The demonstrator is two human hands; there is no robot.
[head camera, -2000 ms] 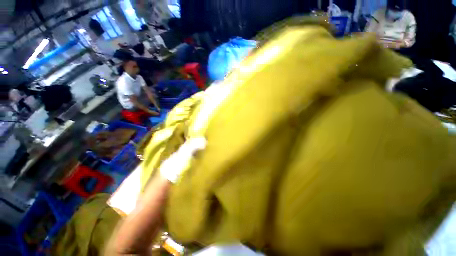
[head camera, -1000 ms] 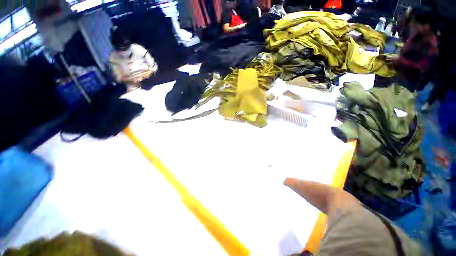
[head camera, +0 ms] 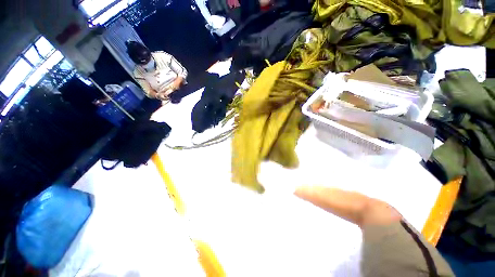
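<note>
An olive-mustard cloth piece [head camera: 258,121] lies on the white table beside a tangled bundle of thin olive strips [head camera: 312,59]. Its lower end points towards me. My right forearm reaches in from the lower right in a beige sleeve. My right hand [head camera: 281,181], pale against the glaring white table, is at the lower end of the cloth. Its fingers are washed out, so I cannot tell whether they grip the cloth. My left hand is out of the picture.
A white perforated basket [head camera: 355,132] with card pieces stands right of the cloth. Dark green garments [head camera: 475,124] lie at the right edge, olive garments behind. Black cloth [head camera: 135,142] and a blue bag [head camera: 54,224] lie left. A masked person [head camera: 158,73] sits beyond.
The view has moved closer to the cloth, strips and basket. The olive piece now appears longer and extends nearer my right hand. The blue bag shows more fully at the left.
</note>
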